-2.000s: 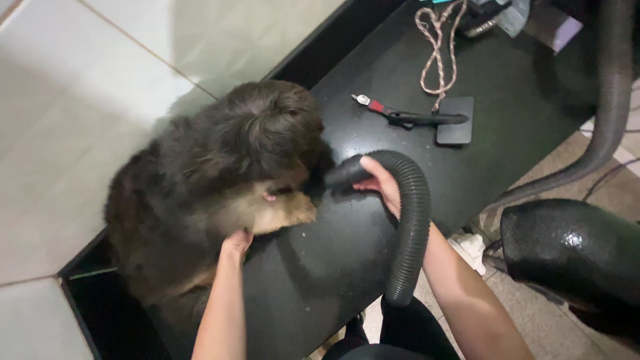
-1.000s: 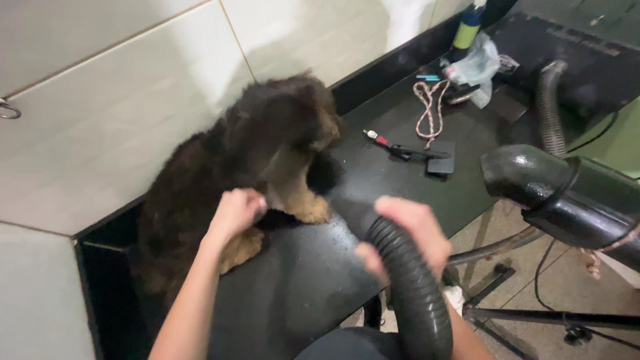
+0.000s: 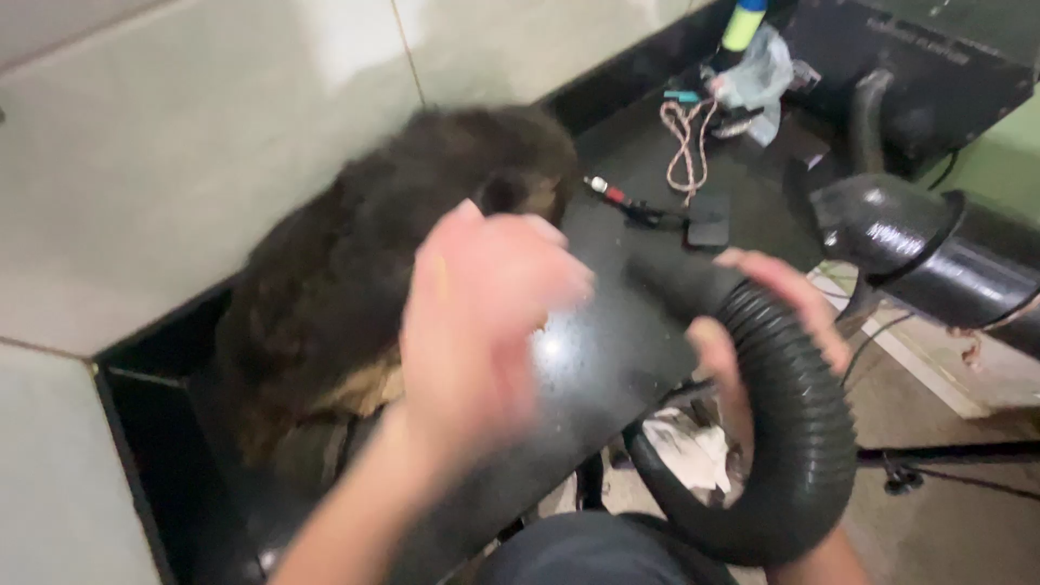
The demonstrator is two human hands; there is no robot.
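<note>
A dark-furred dog (image 3: pixel 349 268) with tan legs is on the black tabletop (image 3: pixel 585 382), close to the tiled wall. My left hand (image 3: pixel 496 301), blurred, is raised in front of the dog's head and chest, its fingers bent; whether it touches the fur or holds anything cannot be made out. My right hand (image 3: pixel 772 317) grips the black corrugated dryer hose (image 3: pixel 800 414) near its nozzle (image 3: pixel 682 284), which points left over the table towards the dog. From there the hose curves down past the table's front edge.
Behind the nozzle lie a red-tipped cable (image 3: pixel 613 195), a small dark flat block (image 3: pixel 708 219) and a looped cord (image 3: pixel 678 154). Farther back are a plastic bag (image 3: pixel 760 77), a bottle (image 3: pixel 743 28) and a black box (image 3: pixel 918 65). A shiny black cylindrical unit (image 3: pixel 934 244) stands at the right.
My left hand, at the dog's chest a second ago, is now raised in front of it. The dog's head has turned. My right hand still holds the hose, whose nozzle now points left.
</note>
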